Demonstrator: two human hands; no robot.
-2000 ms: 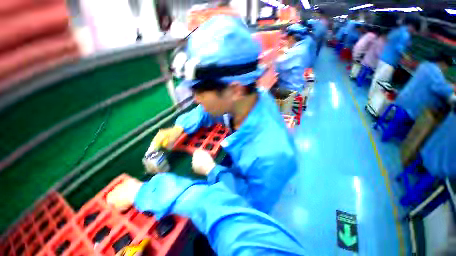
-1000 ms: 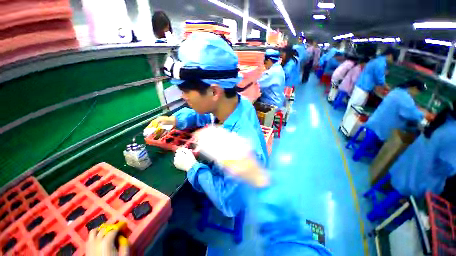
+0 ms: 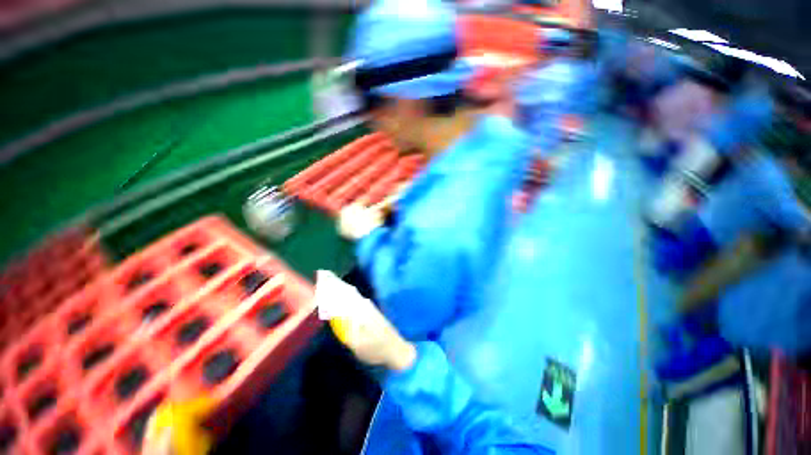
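Note:
An orange-red foam tray (image 3: 286,331) lies at the lower left, with a small black housing (image 3: 220,365) in many of its pockets. My right hand (image 3: 366,332), with a yellow finger cot, is just right of the tray's edge and holds a white wiping cloth (image 3: 336,296) at the fingertips. My left hand (image 3: 178,428) is at the bottom edge over the tray's near side, cut off and blurred. Its yellow finger cots show; whether it grips anything is hidden.
A person in a blue smock (image 3: 458,222) sits close ahead at another orange-red tray (image 3: 351,178). A blurred bottle pair (image 3: 269,211) stands between the trays. Another tray (image 3: 53,271) is at far left. A blue aisle floor lies to the right.
My right hand with the white cloth has moved back from in front of the neighbour towards my tray. The camera view has shifted and blurred. My left hand stays near the tray's lower edge.

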